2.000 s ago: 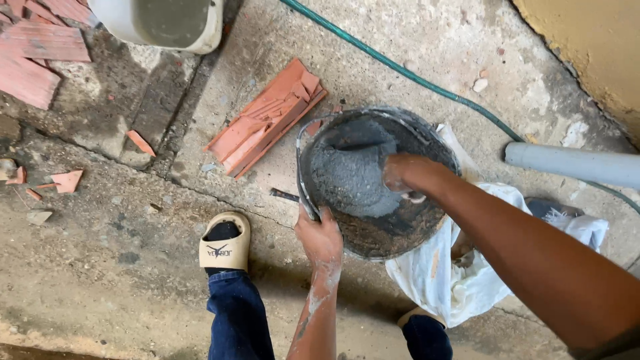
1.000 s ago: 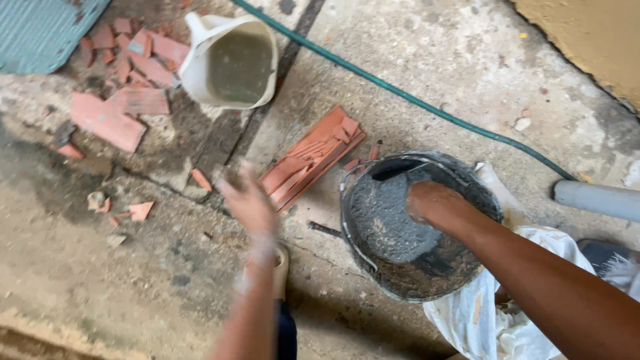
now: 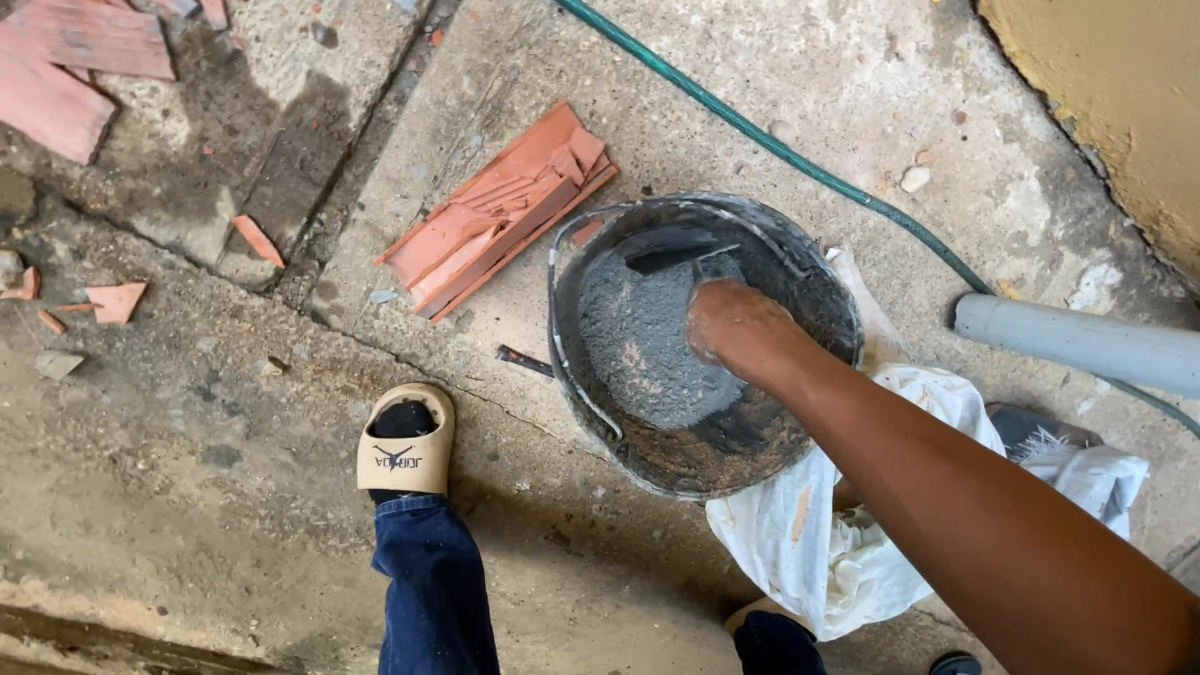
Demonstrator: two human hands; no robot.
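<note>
My right hand (image 3: 736, 328) is down inside a black bucket (image 3: 825, 281), closed on the handle of a trowel whose dark metal blade (image 3: 677, 251) shows at the far side. Wet grey mortar (image 3: 628, 333) lies around the blade and hand, with brown, sandy material along the near side of the bucket. The bucket's wire handle rests down against its rim. The fingers are largely hidden behind the back of the hand. My left hand is out of view.
A stack of broken terracotta pieces (image 3: 497, 211) lies left of the bucket, more shards (image 3: 94, 42) at far left. A green hose (image 3: 750, 141) crosses behind. A grey pipe (image 3: 1078, 339) and white sack (image 3: 900, 562) are at right. My sandaled foot (image 3: 405, 441) stands near the bucket.
My left hand, on the bucket's rim two seconds ago and off to its left one second ago, has gone out of view. The trowel blade now shows at the bucket's far side.
</note>
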